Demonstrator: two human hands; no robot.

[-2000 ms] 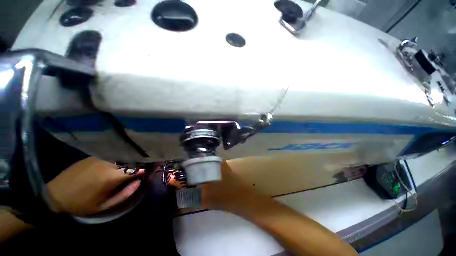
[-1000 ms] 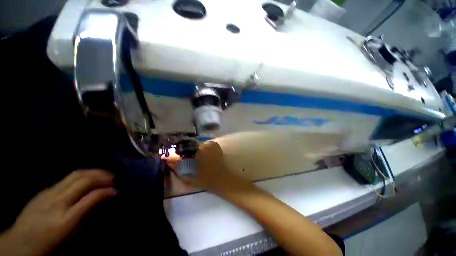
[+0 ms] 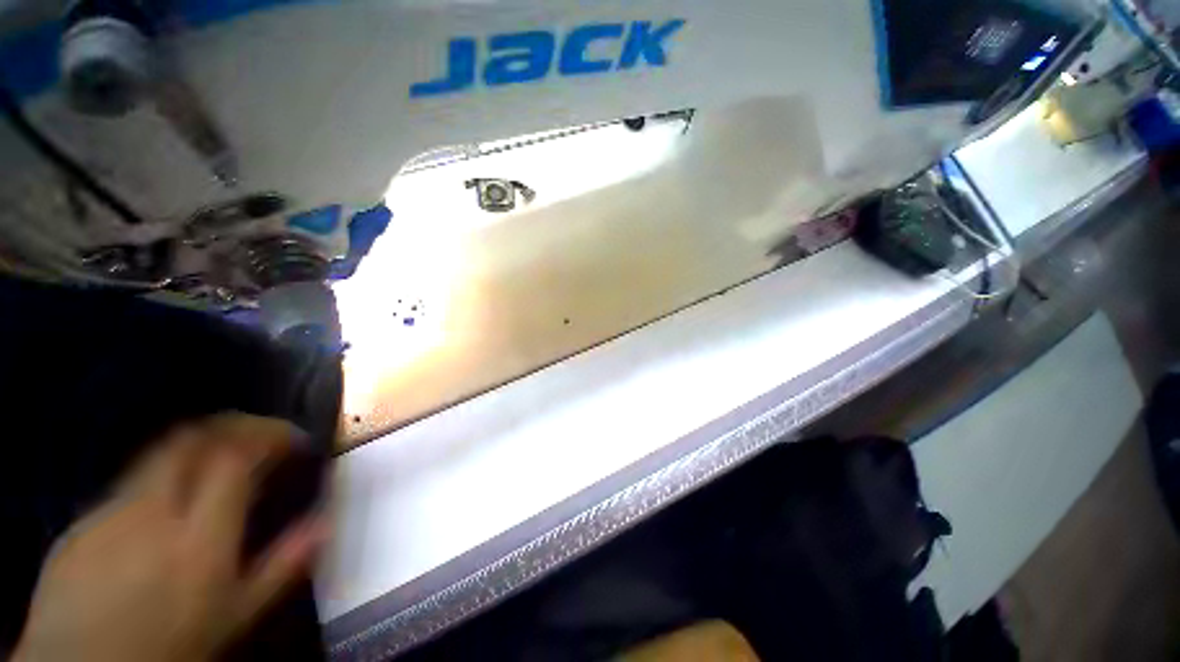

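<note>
The black garment piece point(image 3: 104, 388) covers the left of the table, and its right edge runs down from the needle area. My left hand point(image 3: 181, 543) lies on it, blurred, fingers bent near that edge; whether it grips the cloth is unclear. My right hand point(image 3: 692, 643) shows only as a small patch of skin at the bottom edge, over dark cloth; its fingers are hidden. The white JACK sewing machine point(image 3: 776, 65) spans the top. Its grey ribbed knob point(image 3: 295, 310) is by the cloth. The needle point cannot be made out. The cream machine bed point(image 3: 518, 310) is lit.
The white table point(image 3: 621, 401) has a ruler-marked front edge. A small black box point(image 3: 912, 233) with cables stands right of the bed. A dark cloth heap point(image 3: 776, 517) lies below the table edge, beside a pale panel point(image 3: 1048, 453). The control panel point(image 3: 951, 45) is at the upper right.
The view has swung right and down. My right hand has left the needle area and is now low at the bottom edge. My left hand has moved from beside the needle onto the nearer cloth.
</note>
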